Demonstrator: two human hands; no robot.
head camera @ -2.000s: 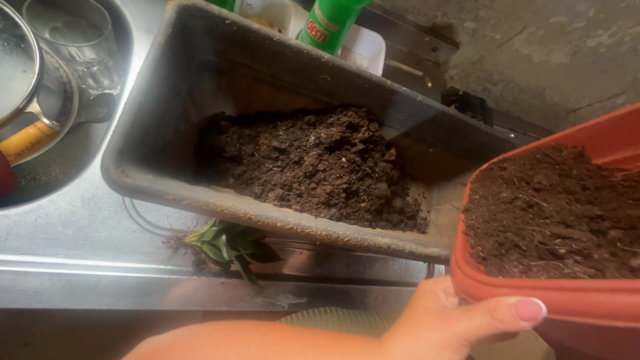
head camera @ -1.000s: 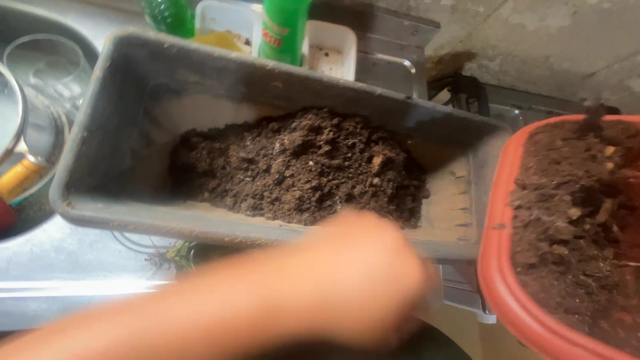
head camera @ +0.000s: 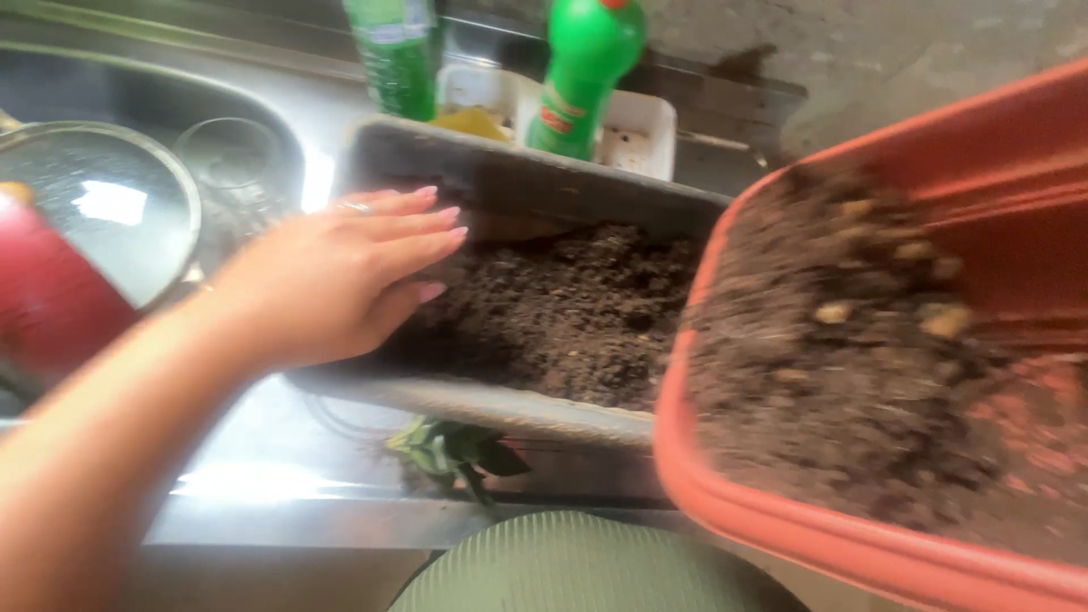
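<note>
My left hand is over the left end of the grey rectangular planter, fingers extended and apart, holding nothing. Dark crumbly soil lies inside this planter, mostly to the right of my fingertips. A terracotta-coloured plastic planter, tilted, overlaps the grey one's right end; its soil is loose, with several pale lumps, and part of its inner floor is bare. My right hand does not show. A small leafy plant lies on the steel counter against the near side of the grey planter.
At the left, a sink basin holds a glass lid, a drinking glass and a red object. Behind the grey planter stand a green bottle, a clear green bottle and a white tray with a yellow cloth or sponge.
My left hand has moved from the front edge of the grey planter to its left end. Two seconds ago it held the terracotta planter's rim. That planter's soil has shifted, baring some floor.
</note>
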